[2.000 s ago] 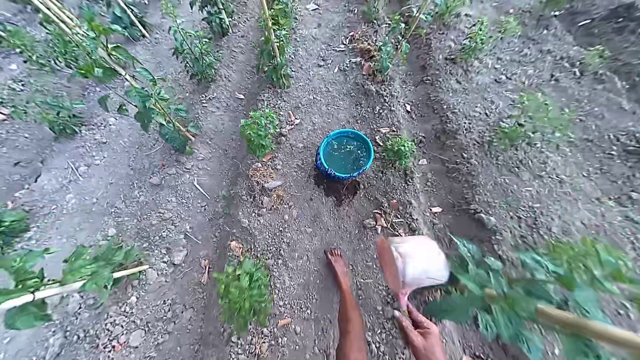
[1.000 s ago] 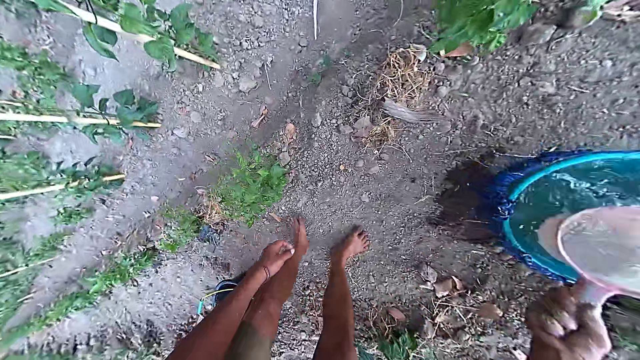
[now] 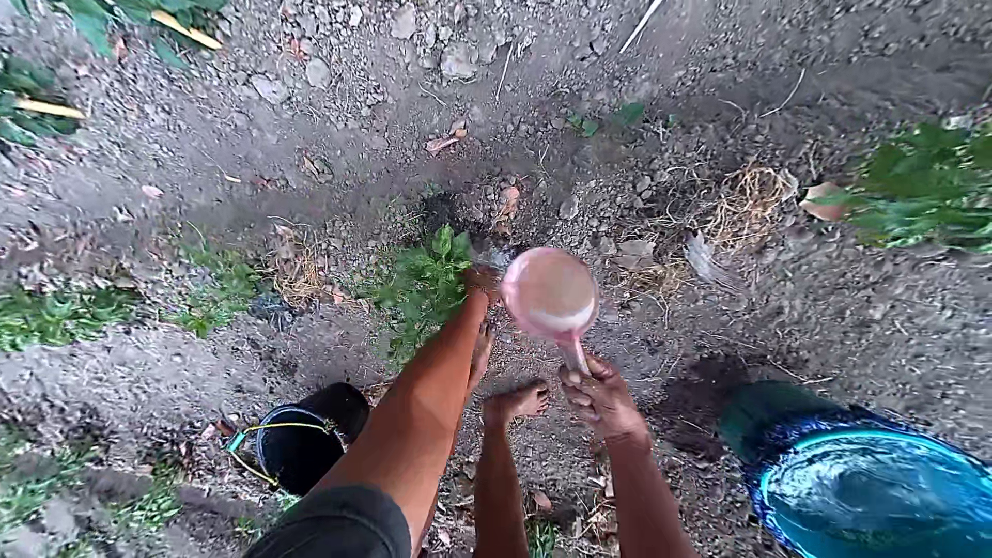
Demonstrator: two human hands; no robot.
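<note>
My right hand [image 3: 601,395] grips the handle of a pink plastic dipper [image 3: 552,291], held over the soil in the middle of the view. Just left of the dipper, my left hand [image 3: 482,280] reaches down beside a small leafy green plant [image 3: 426,283]; its fingers are blurred and partly hidden by the leaves. Water seems to glint between that hand and the dipper's rim. A blue tub with water in it [image 3: 876,488] stands at the lower right, its surface rippled.
A black bucket [image 3: 298,446] with a yellow cord handle stands at the lower left. My bare feet [image 3: 515,401] are on the dry soil. Dry straw [image 3: 748,205] lies right of centre, and more plants [image 3: 930,182] grow at the right edge.
The dipper has moved from over the tub to beside the small plant. My left hand, near my foot a second ago, now reaches to the plant. The view has turned and shifted strongly.
</note>
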